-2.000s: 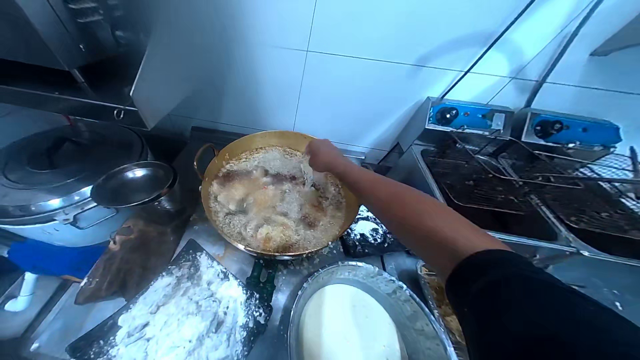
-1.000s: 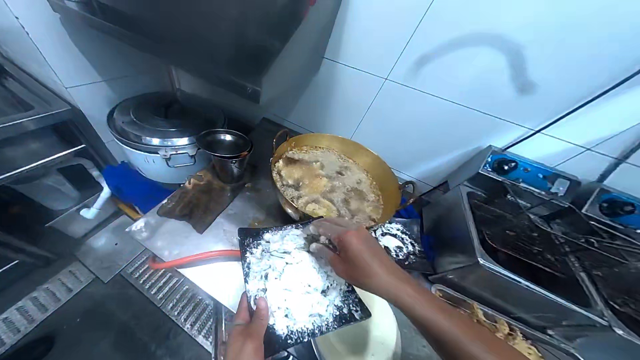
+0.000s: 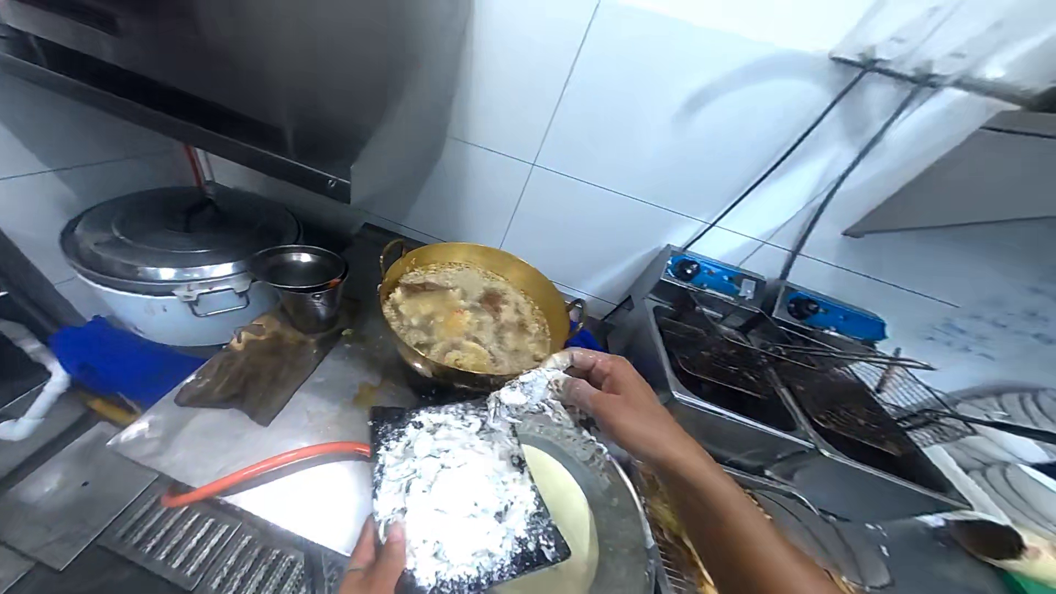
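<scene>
My left hand (image 3: pixel 378 561) grips the near left edge of a black tray (image 3: pixel 381 417) heaped with white floury pieces (image 3: pixel 462 487). My right hand (image 3: pixel 606 392), dusted white, pinches a flour-coated piece of food (image 3: pixel 536 394) over the tray's far right corner, close to the rim of a brass-coloured pan (image 3: pixel 549 285). Bubbling oil with pieces of food (image 3: pixel 462 318) fills that two-handled pan. Partly under the tray is a round metal basin (image 3: pixel 619 495) with a container of pale yellow liquid (image 3: pixel 569 503) in it.
A large lidded pot (image 3: pixel 165 305), a small metal pot (image 3: pixel 313 305) and a brown-stained cloth or sheet (image 3: pixel 256 371) are at left. An orange hose (image 3: pixel 272 462) crosses the metal counter (image 3: pixel 342 412). Two blue-panelled fryers (image 3: pixel 734 388) and a wire basket (image 3: pixel 916 400) are at right.
Two seconds ago my right hand was over the pan; one second ago it was in the flour on the tray. Now it holds a coated piece near the pan's rim. My left hand came into view.
</scene>
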